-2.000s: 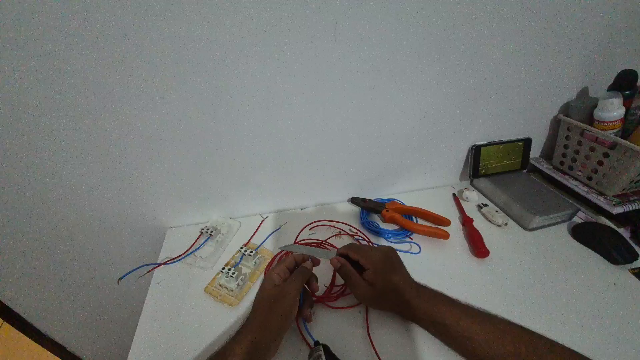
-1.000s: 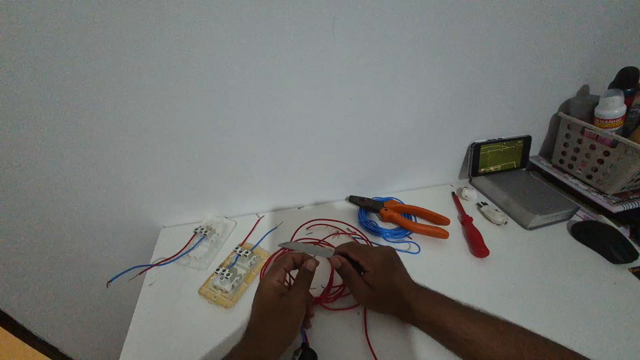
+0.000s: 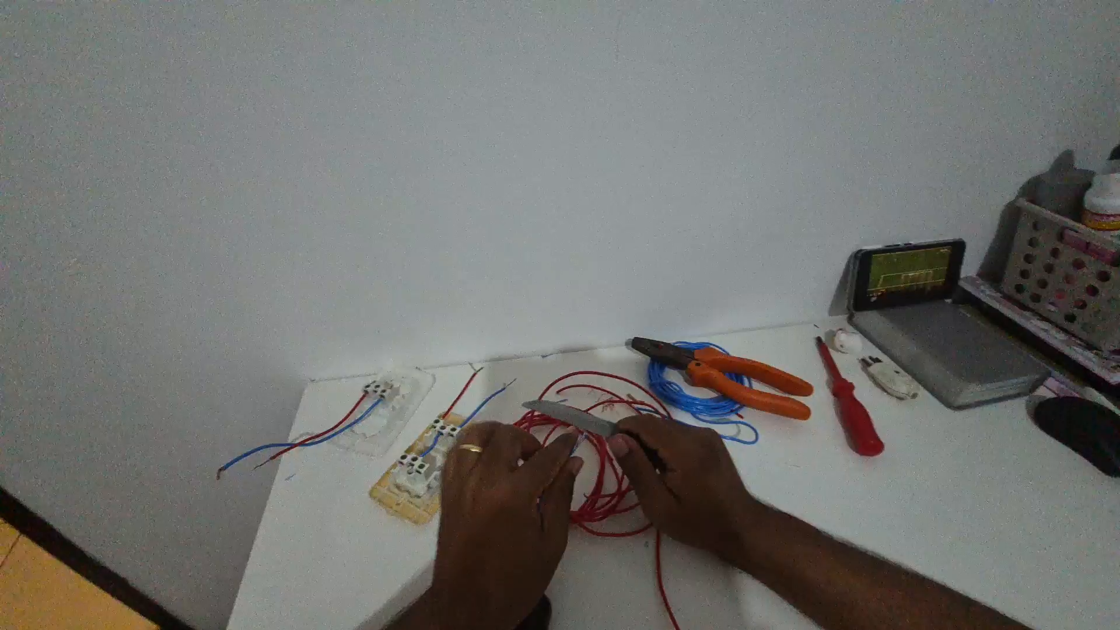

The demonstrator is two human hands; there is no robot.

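Observation:
My right hand (image 3: 687, 481) grips a knife (image 3: 570, 416) by its dark handle; the blade points left above a loose coil of red wire (image 3: 604, 499). Between thumb and fingers my left hand (image 3: 507, 499) pinches a thin wire end (image 3: 578, 443) close under the blade; most of that wire is hidden by the hand. Left of the hands lie a yellowed outlet plate (image 3: 406, 503) and a clear-white plate (image 3: 367, 437), each with terminals and red and blue wires. Orange-handled pliers (image 3: 731, 378) rest on a coil of blue wire (image 3: 678, 401).
To the right lie a red screwdriver (image 3: 853, 416), a white plug (image 3: 889, 378) and a small white round piece (image 3: 846, 340). Farther right are a grey box (image 3: 954, 350), a propped phone (image 3: 908, 276), a black computer mouse (image 3: 1078, 433) and a perforated basket (image 3: 1059, 276). A wall stands behind the table.
My left hand has turned, its back now facing up more, with a thin wire end now showing between its fingers. The knife remains in my right hand.

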